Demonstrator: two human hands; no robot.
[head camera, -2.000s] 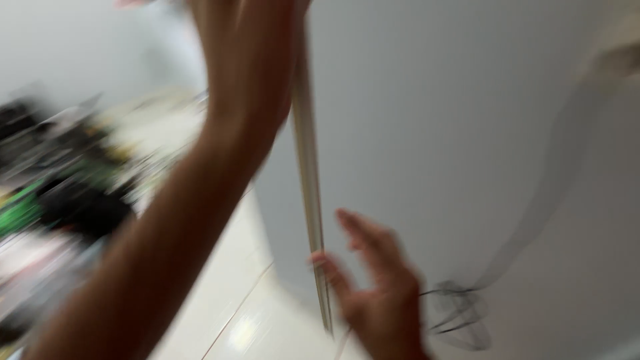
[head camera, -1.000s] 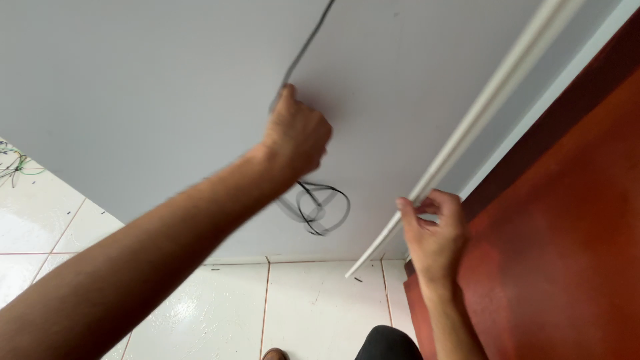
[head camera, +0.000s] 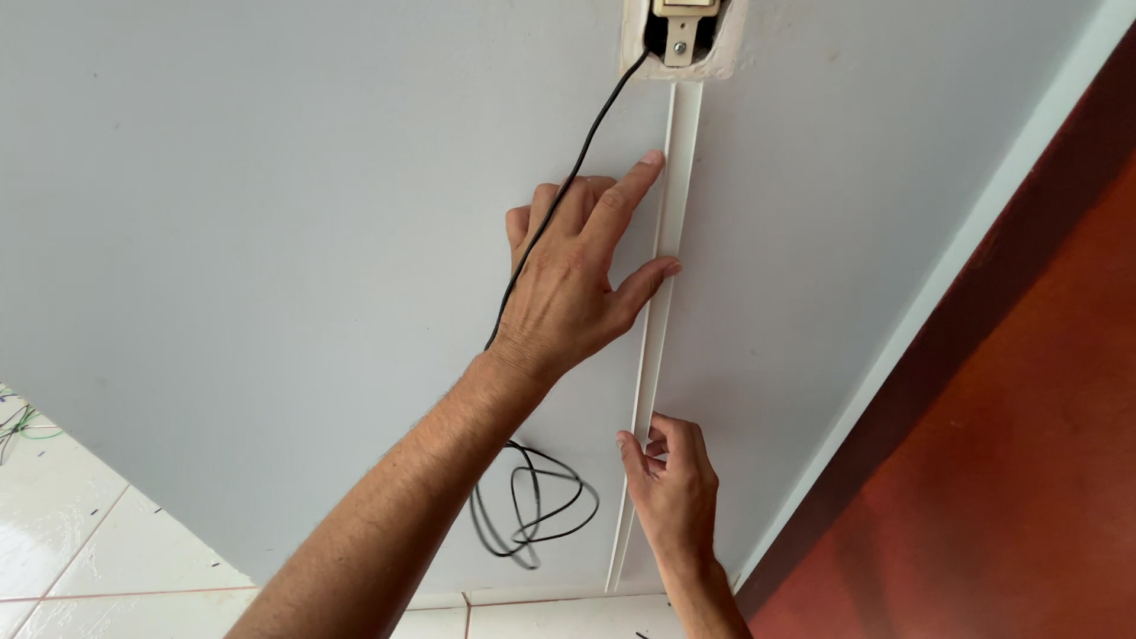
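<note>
A white plastic cable raceway (head camera: 679, 169) stands upright along the grey wall, its top end just below a wall box with a switch or socket frame (head camera: 682, 35). My left hand (head camera: 568, 275) lies spread on the wall, its index fingertip at the raceway's left edge and its thumb across the strip. Lower down, my right hand (head camera: 676, 484) pinches the raceway between thumb and fingers. A black cable (head camera: 590, 133) comes out of the box, passes over the back of my left hand and goes out of sight at the wrist; black cable loops (head camera: 559, 506) hang below my forearm.
A reddish-brown door (head camera: 994, 426) with a dark edge and a pale frame strip slants along the right. White floor tiles (head camera: 106, 550) lie at the foot of the wall, with small dark scraps on them. Thin green and dark wires (head camera: 19, 426) lie at the far left.
The raceway, tilted in my right hand a second ago, now stands nearly upright under the wall box. My left hand has gone from the black cable to the raceway.
</note>
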